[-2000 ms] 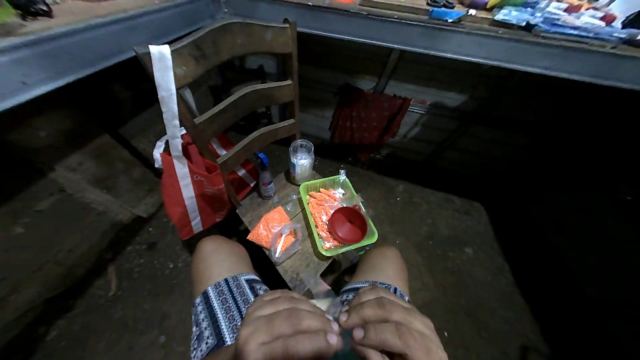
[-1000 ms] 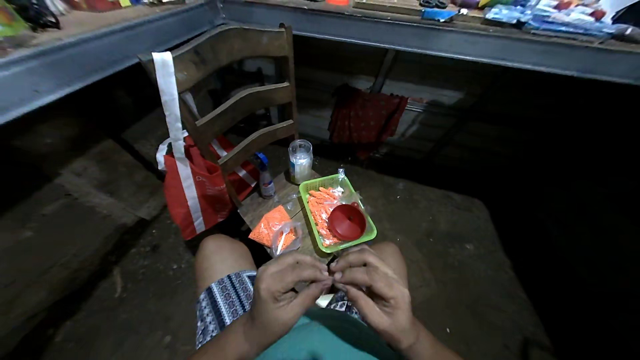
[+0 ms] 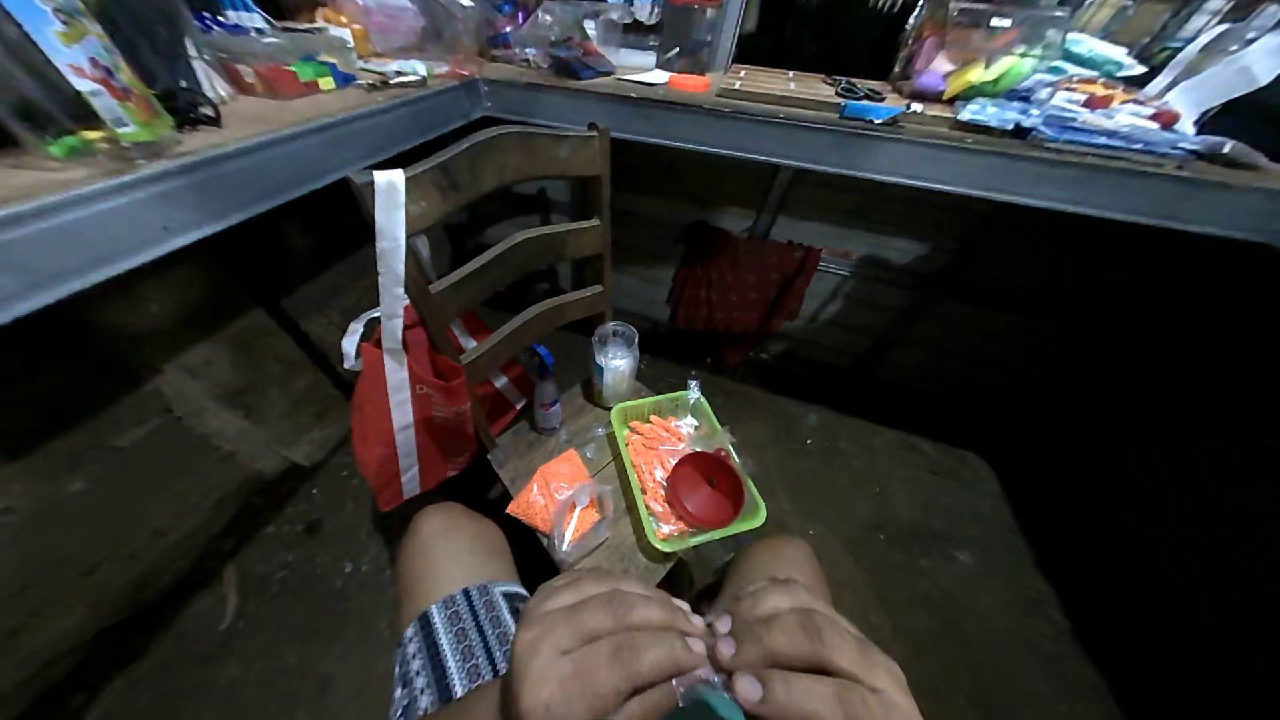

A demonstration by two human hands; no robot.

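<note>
My left hand [image 3: 605,645] and my right hand [image 3: 810,650] meet low in the view, fingertips pinching a small piece of clear plastic [image 3: 700,685] between them. Just beyond, on a wooden chair seat [image 3: 640,560], lie a bag of orange granules [image 3: 550,490] and an open clear bag with a white spoon [image 3: 577,520] in it. Right of these is a green plastic basket [image 3: 755,515] holding filled orange packets [image 3: 655,460] and a red round bowl [image 3: 705,490]. A clear glass jar [image 3: 615,365] and a small bottle with a blue top [image 3: 546,395] stand behind.
The chair's slatted back [image 3: 530,240] carries a red bag with white straps [image 3: 415,420]. A metal-edged counter [image 3: 900,160] wraps around ahead, bearing scissors [image 3: 855,90], an orange lid [image 3: 689,83] and plastic packages [image 3: 1090,110]. A red cloth [image 3: 740,285] hangs beneath it.
Both hands were raised with thumbs and fingertips together a second ago; now they are lower, with the backs of the fingers showing. The view has tilted slightly upward.
</note>
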